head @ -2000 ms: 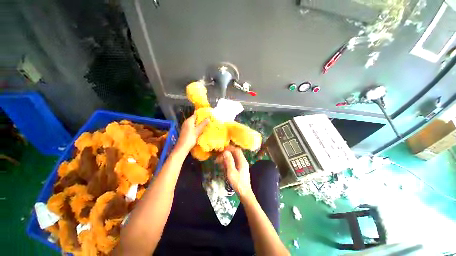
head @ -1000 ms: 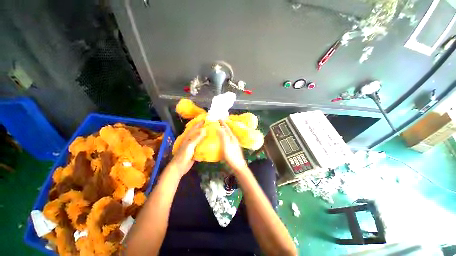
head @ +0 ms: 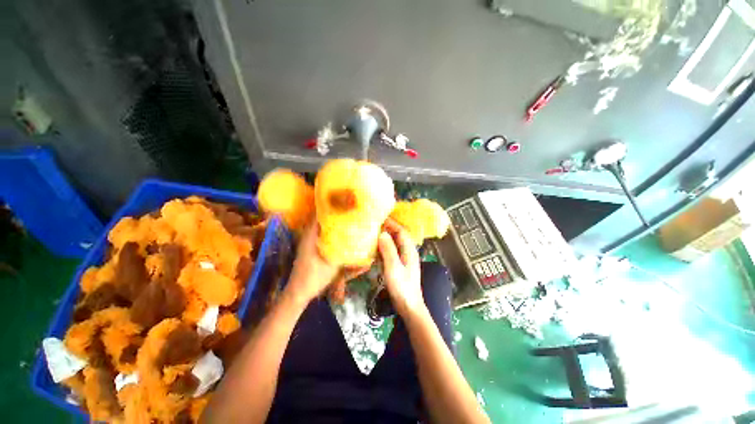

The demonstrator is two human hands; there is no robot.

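A plump orange-yellow plush toy [head: 352, 224] with a small brown patch is held over the lap, just in front of the filling nozzle [head: 363, 128]. My left hand [head: 310, 265] grips its lower left side. My right hand [head: 400, 263] grips its lower right side, fingers bent against it. Rounded limbs stick out to both sides. A white part shows at its upper right. The toy covers the nozzle's lower end, so I cannot tell whether they touch.
A blue crate [head: 51, 331] of orange and brown plush skins [head: 157, 290] stands at the left. The grey stuffing machine [head: 447, 74] fills the top. A weighing scale [head: 505, 240], white fibrefill [head: 530, 310], a dark stool-like frame [head: 584, 373] and a carton [head: 704, 225] are at the right.
The toy has been turned, so the brown patch now shows and the white flap no longer stands up in the middle. Both hands have shifted to its lower sides and still hold it.
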